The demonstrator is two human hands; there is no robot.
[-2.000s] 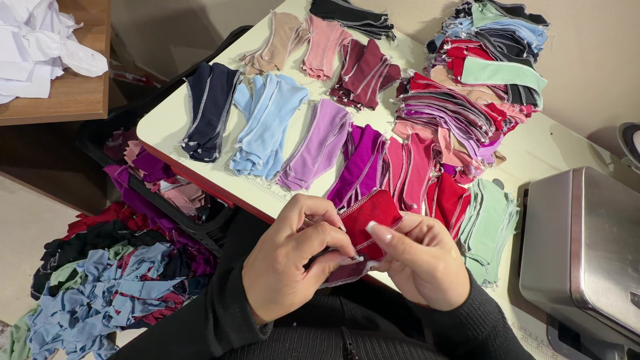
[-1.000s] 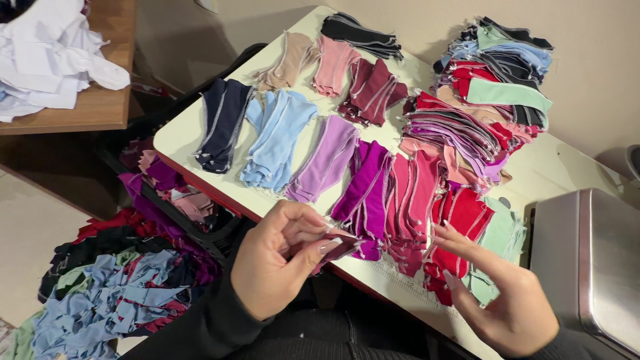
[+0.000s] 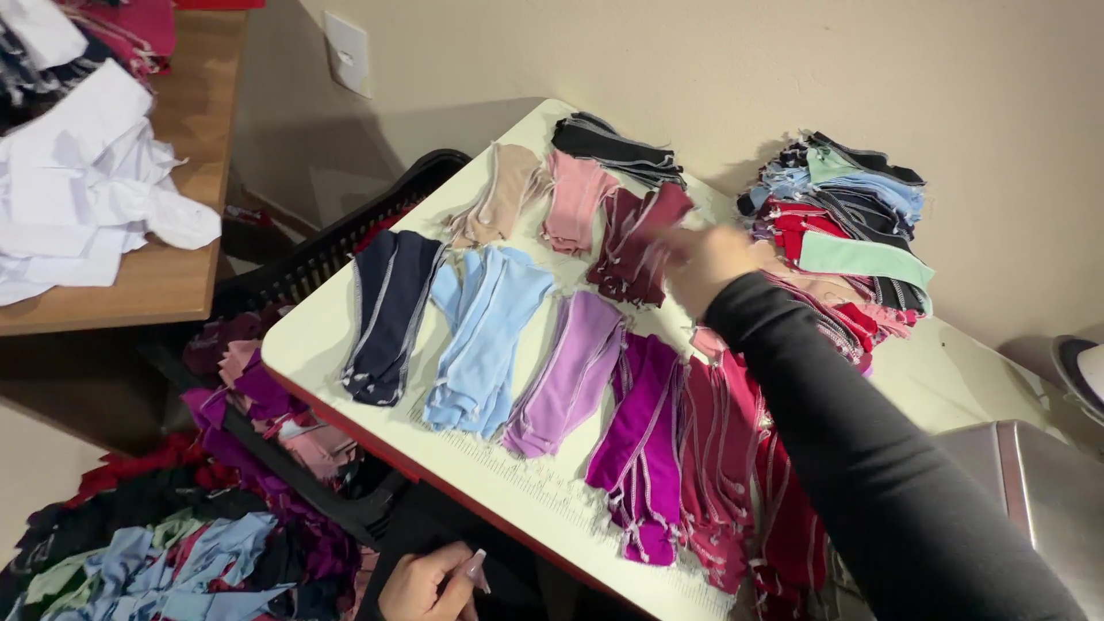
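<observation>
Fabric pieces with overlocked edges lie sorted by colour on the white table. My right hand (image 3: pixel 703 259), blurred, reaches over the burgundy stack (image 3: pixel 642 237); its fingertips are at the stack's right side, and whether they grip a piece is unclear. My left hand (image 3: pixel 435 582) is low in the view, below the table's front edge, fingers curled, with no cloth visible in it. Around the burgundy stack lie pink (image 3: pixel 576 200), beige (image 3: pixel 500 194) and black stacks (image 3: pixel 617 148). Nearer are navy (image 3: pixel 392 315), light blue (image 3: pixel 490 336), lilac (image 3: pixel 567 371), purple (image 3: pixel 645 440) and crimson stacks (image 3: pixel 718 470).
A mixed heap of fabric pieces (image 3: pixel 841 233) stands at the back right, near a metal box (image 3: pixel 1035 492). Left of the table are a black plastic basket (image 3: pixel 323 254), a scrap heap (image 3: pixel 164 552) and a wooden desk (image 3: pixel 194 172) with white cloth (image 3: pixel 78 190).
My right hand has moved up and away, from the near edge to the burgundy stack. My left hand, which held a dark reddish piece, has dropped lower. The view has shifted.
</observation>
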